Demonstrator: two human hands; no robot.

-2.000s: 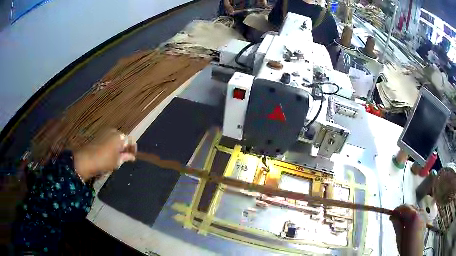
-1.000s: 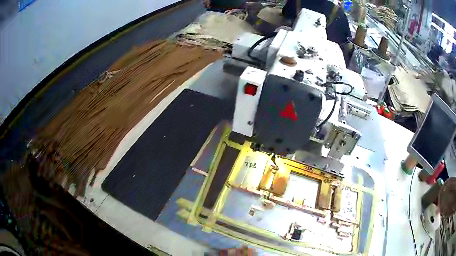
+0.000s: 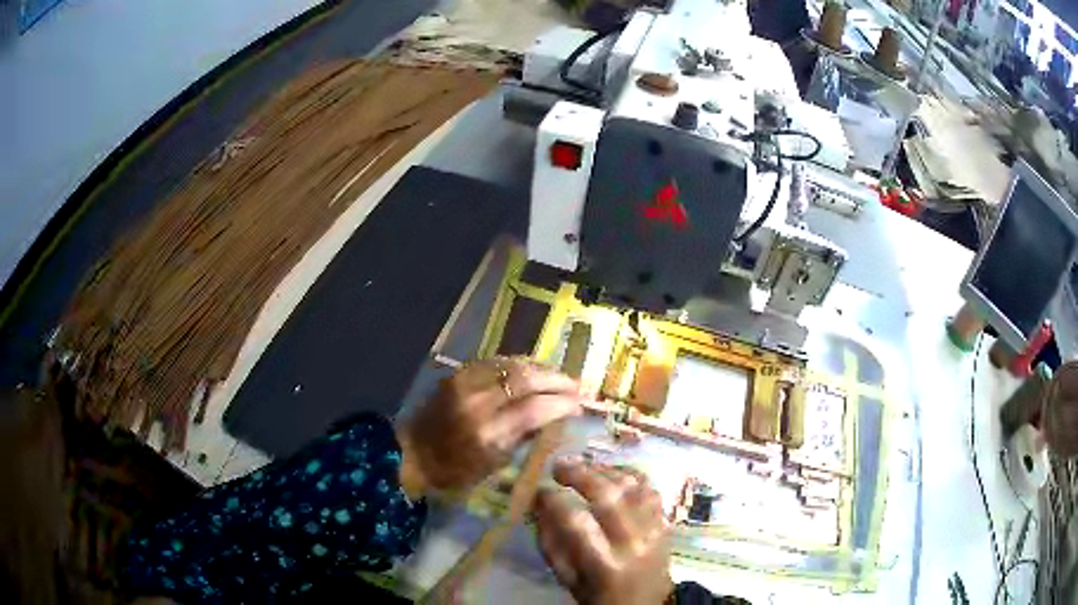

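Note:
A brown handle strap (image 3: 511,520) runs from the bottom edge up to the left side of the template. My left hand (image 3: 491,420), bare with a ring, holds the strap's upper end at the pinkish guide strip. My right hand (image 3: 605,532) is just below and to the right, its fingers bent at the strap's edge; whether it grips the strap is unclear. The template (image 3: 768,555), edged with yellow tape, lies on the bed. The brass clamp (image 3: 697,355) stands behind my hands, under the grey head of the pattern sewer (image 3: 668,201).
A strap pile (image 3: 260,201) lies at the left beside a dark mat (image 3: 372,307). The control screen (image 3: 1026,254) stands at the right, with thread cones (image 3: 1031,351) near it. Pale cloth (image 3: 461,36) lies behind the strap pile.
The strap, stretched across the template between both hands two seconds ago, now runs down to the bottom edge. Both hands have come together over the template's left part. The view has shifted.

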